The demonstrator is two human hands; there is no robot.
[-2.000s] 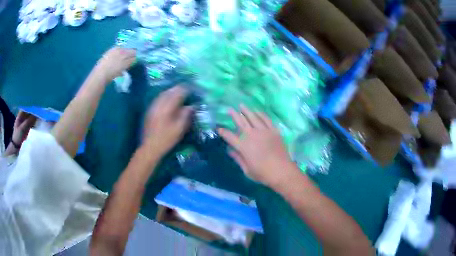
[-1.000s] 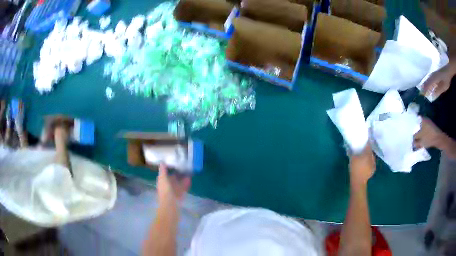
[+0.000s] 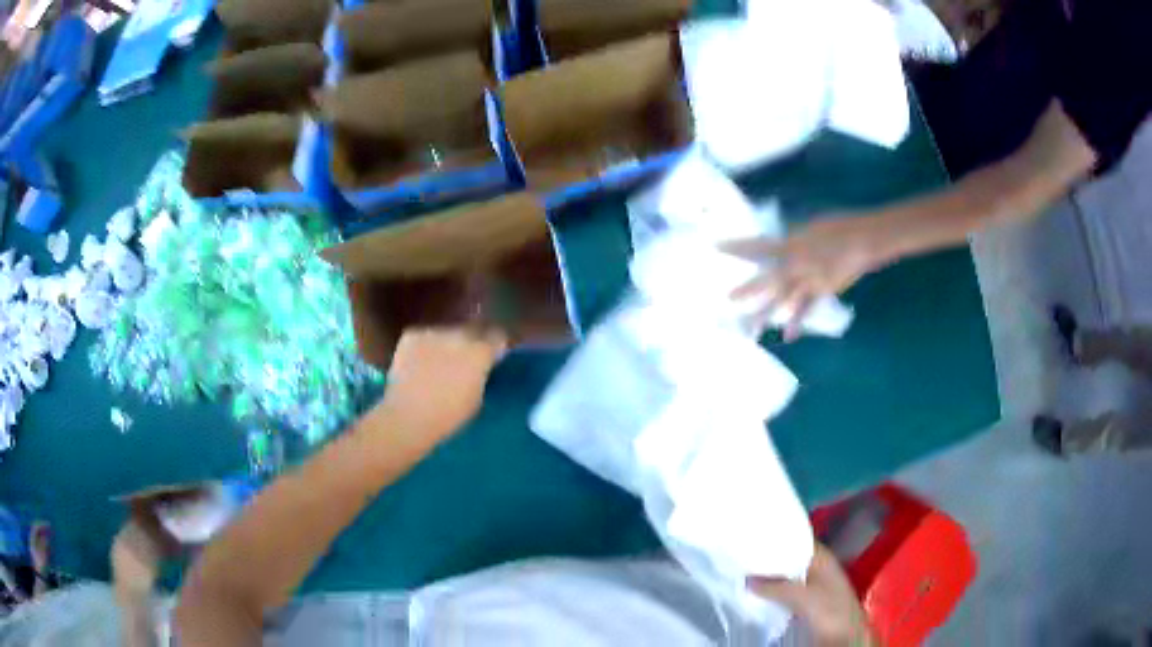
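My left hand (image 3: 442,373) is closed on the near edge of an open blue carton (image 3: 455,284) with a plain brown inside. A small green spot shows inside it. My right hand (image 3: 815,600), low at the right and partly cut off by the lower edge, grips the bottom end of a long white-wrapped bundle (image 3: 720,487). White sheets (image 3: 682,335) lie against the bundle's upper end, right of the carton. A heap of bagged green parts (image 3: 240,316) lies left of the carton.
More open cartons (image 3: 404,120) stand in rows behind. Another person's hand (image 3: 809,272) touches the white sheets from the right. White round parts (image 3: 89,297) lie far left. Another hand (image 3: 133,569) is at a carton (image 3: 196,512) lower left. A red stool (image 3: 903,569) stands at lower right.
The view has swung right. My left hand has left the near carton with white contents and taken an open carton beside the heap. My right hand now holds a longer white bundle.
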